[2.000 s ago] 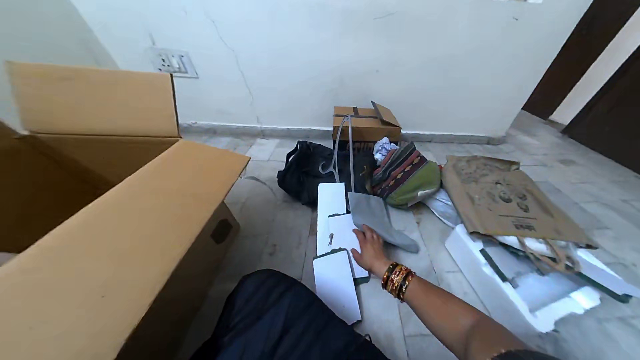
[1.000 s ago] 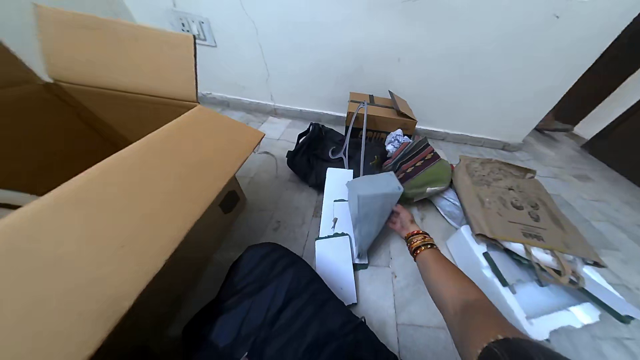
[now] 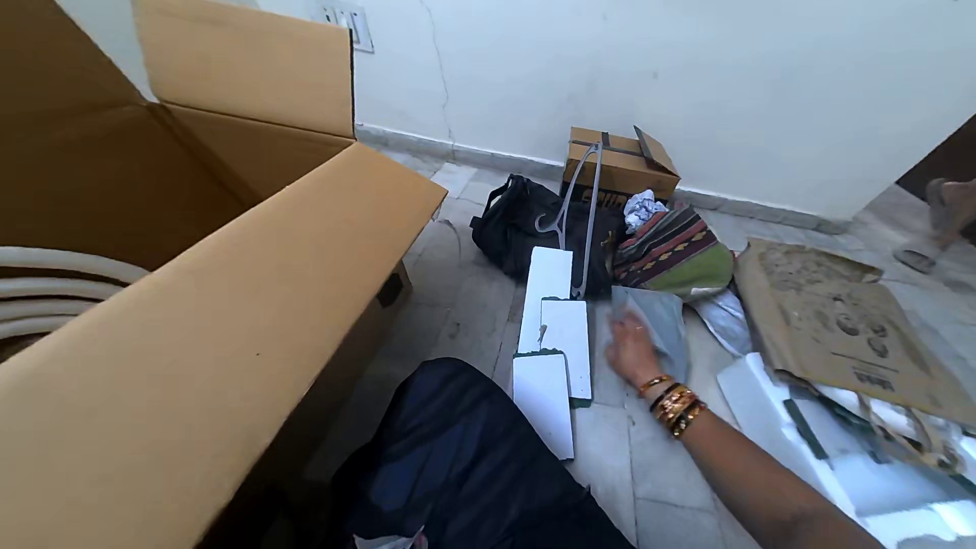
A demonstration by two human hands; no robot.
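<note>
My right hand (image 3: 631,349), blurred and with several bangles at the wrist, is at the left edge of a flat grey piece (image 3: 662,324) on the floor; whether the fingers grip it is unclear. Left of the hand lie white boards with green edges: a long one (image 3: 546,286), a second (image 3: 576,370) overlapping it, and a third (image 3: 543,400) nearest me. A grey plastic hanger (image 3: 591,229) leans between the long board and a black bag (image 3: 518,221). My left hand is out of view.
A large open cardboard box (image 3: 305,282) with pale curved tubing (image 3: 61,286) fills the left. Behind are a small carton (image 3: 625,164) and a striped cloth bag (image 3: 675,255). At right, a brown paper bag (image 3: 839,328) rests over white foam packaging (image 3: 778,427). A person's foot (image 3: 953,210) shows far right.
The grey piece, raised over the white boards one second ago, now lies to their right. My right hand has moved with it, uncovering more of the boards. The view has shifted.
</note>
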